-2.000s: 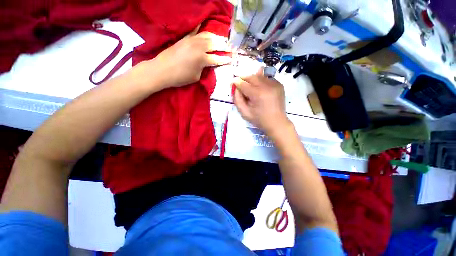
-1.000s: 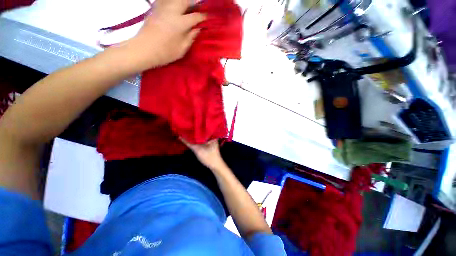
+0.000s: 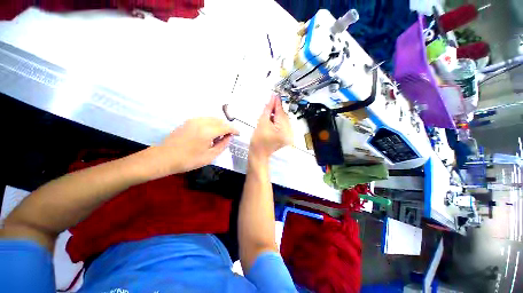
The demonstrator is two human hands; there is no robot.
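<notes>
My left hand (image 3: 198, 144) is over the front of the white table, thumb and fingers close together; whether something thin is between them cannot be told. A short dark red strip end (image 3: 228, 113) lies just above its fingertips. My right hand (image 3: 272, 130) has its fingertips raised at the presser foot and needle area (image 3: 285, 94) of the white sewing machine (image 3: 338, 71); what they pinch, if anything, is too small to tell. A red garment panel (image 3: 166, 209) lies on my lap, below the table edge.
Red cloth (image 3: 155, 6) lies at the table's far left. Right of the needle are a black rectangle (image 3: 325, 137), a green rag (image 3: 358, 174) and red strips (image 3: 354, 197). A red heap (image 3: 321, 249) hangs below. A purple bin (image 3: 421, 74) stands behind the machine.
The red panel has left the tabletop, and red cloth now covers more of my lap. My right hand has moved from the panel's lower edge up to the needle. The view has turned rightward.
</notes>
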